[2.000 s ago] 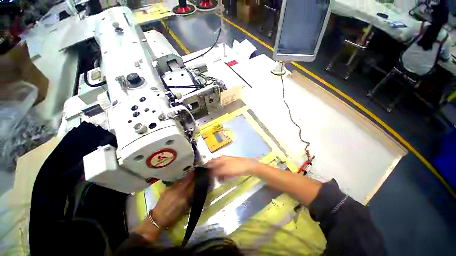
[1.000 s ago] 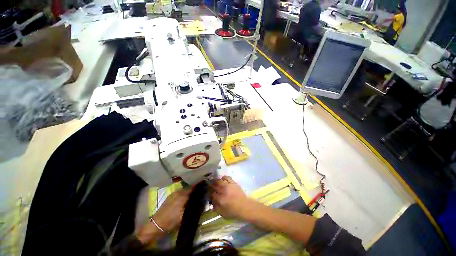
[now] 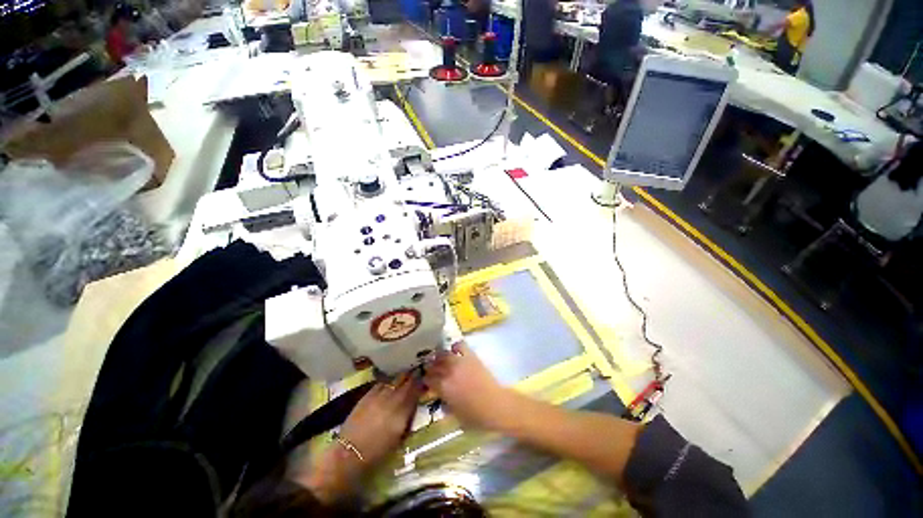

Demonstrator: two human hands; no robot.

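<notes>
The white sewing machine head (image 3: 380,273) with a round red-and-white emblem stands in front of me. My left hand (image 3: 385,417) and my right hand (image 3: 460,386) meet just below it, at the needle area. A black strap (image 3: 329,413) runs from my left hand's fingers toward the lower left. My right fingertips are close to the strap's end; whether they pinch it is hidden. A thick black strap bundle (image 3: 192,374) hangs left of the machine. A yellow jig (image 3: 478,307) lies on the taped metal bed plate (image 3: 531,329), right of the head.
Red-and-dark snips (image 3: 648,397) on a cord lie right of the bed. A grey control panel (image 3: 670,123) stands beyond. A clear bag of grey pieces (image 3: 96,238) and a brown cardboard box (image 3: 111,132) are at left. Thread cones (image 3: 490,56) stand behind; people are in the background.
The strap ran down toward me between my hands; now it runs off to the left under my left hand. My left hand has moved slightly right. The view has tilted up and turned left since the earliest frame.
</notes>
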